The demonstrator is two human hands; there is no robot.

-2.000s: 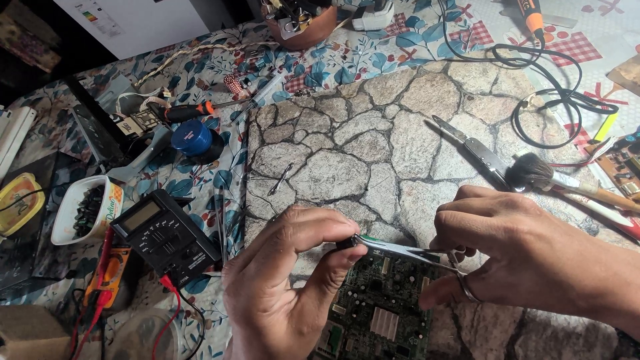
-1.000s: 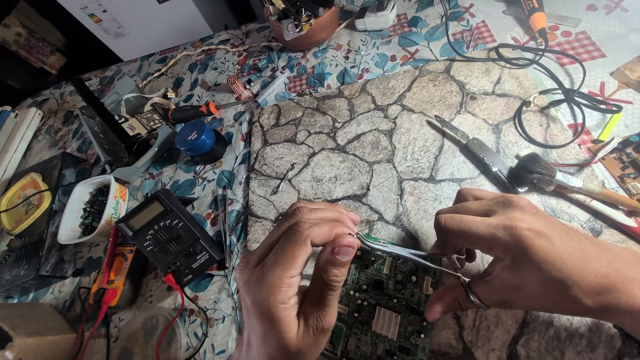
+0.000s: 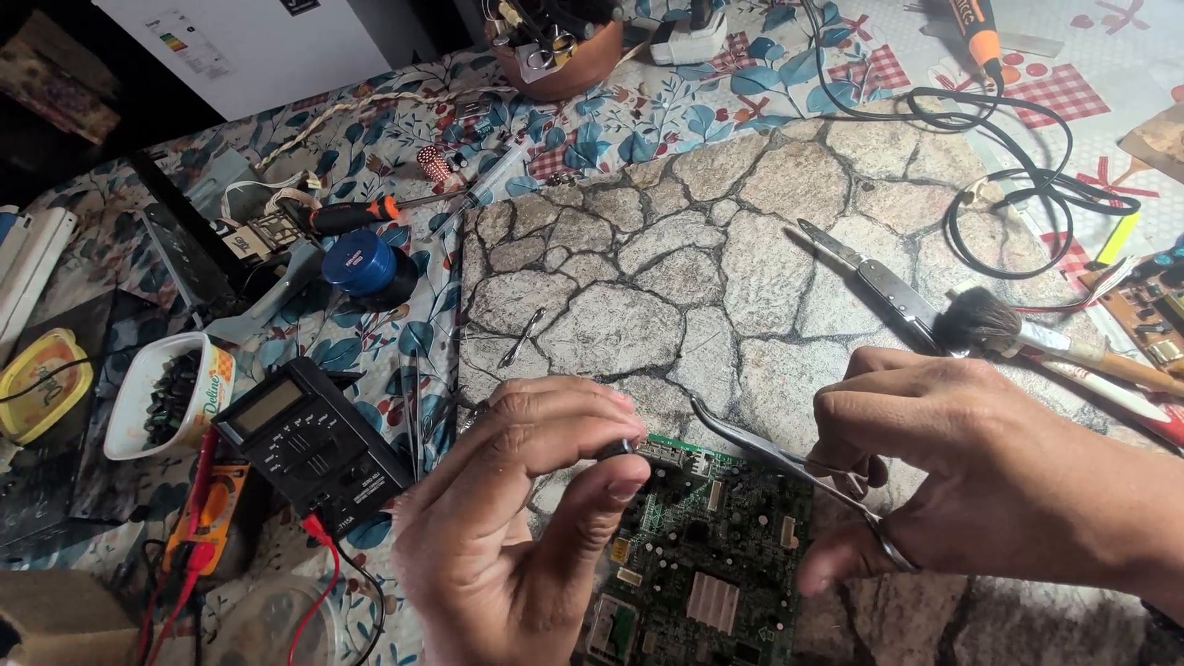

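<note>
My left hand (image 3: 532, 509) pinches a small dark cylindrical part (image 3: 617, 450) between thumb and fingers, over the upper left corner of a green circuit board (image 3: 671, 546). The board has a pale heatsink (image 3: 712, 602) and several white connectors. My right hand (image 3: 943, 462) holds curved-tip metal forceps (image 3: 768, 449) by the finger loops. Their bent tip lies to the right of the left hand's fingertips, apart from the small part. The board's lower left side is hidden behind my left hand.
On the stone-patterned mat (image 3: 638, 268) lie an open folding knife (image 3: 869, 277) and a brush (image 3: 980, 324). At left stand a black analog-style meter case (image 3: 314, 444), a tub of small dark parts (image 3: 199, 388) and a blue-lidded jar (image 3: 359, 263). A cable (image 3: 1045, 185) coils at upper right.
The forceps' tip, earlier at the left hand's fingertips, has come away to the right. The left hand still pinches the small part.
</note>
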